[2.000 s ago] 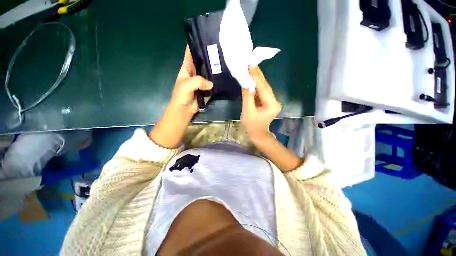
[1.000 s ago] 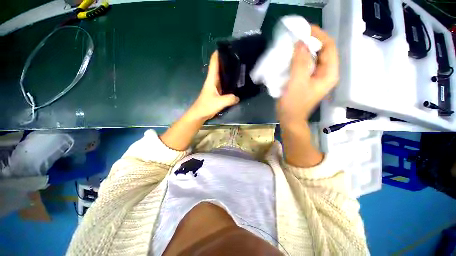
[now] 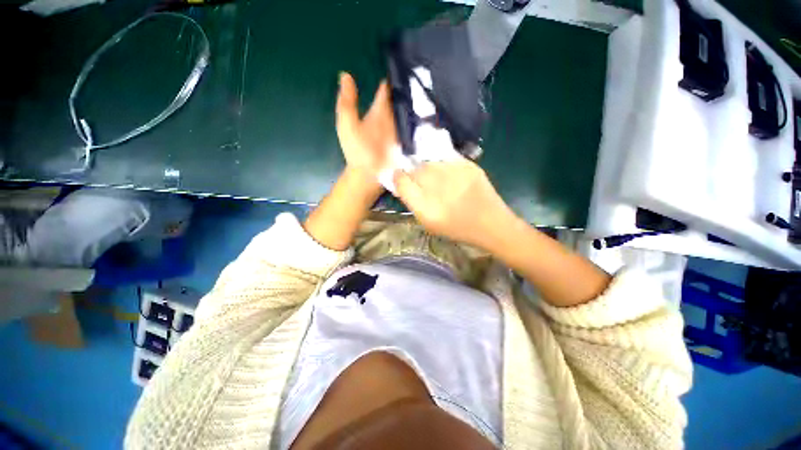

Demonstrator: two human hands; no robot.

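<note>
A black electronic unit (image 3: 448,75) with a white label is held tilted above the green bench mat, slightly blurred. My right hand (image 3: 452,195) is closed on a white cloth (image 3: 430,141) at the unit's lower end, and appears to grip the unit there too. Some white cloth also shows between my two hands. My left hand (image 3: 364,132) is just left of the unit, with its fingers spread. Its thumb side is partly hidden, and whether it touches the unit is unclear.
A white foam tray (image 3: 654,149) with black units stands at the right, a black plug lead (image 3: 628,237) at its front edge. A clear tubing loop (image 3: 198,79) lies at the left. A grey strip (image 3: 496,35) lies behind the unit. The bench edge is close in front.
My left hand has opened away from the unit. My right hand has come down and left with the cloth to the unit's lower end. The view has shifted, moving the bench items rightwards.
</note>
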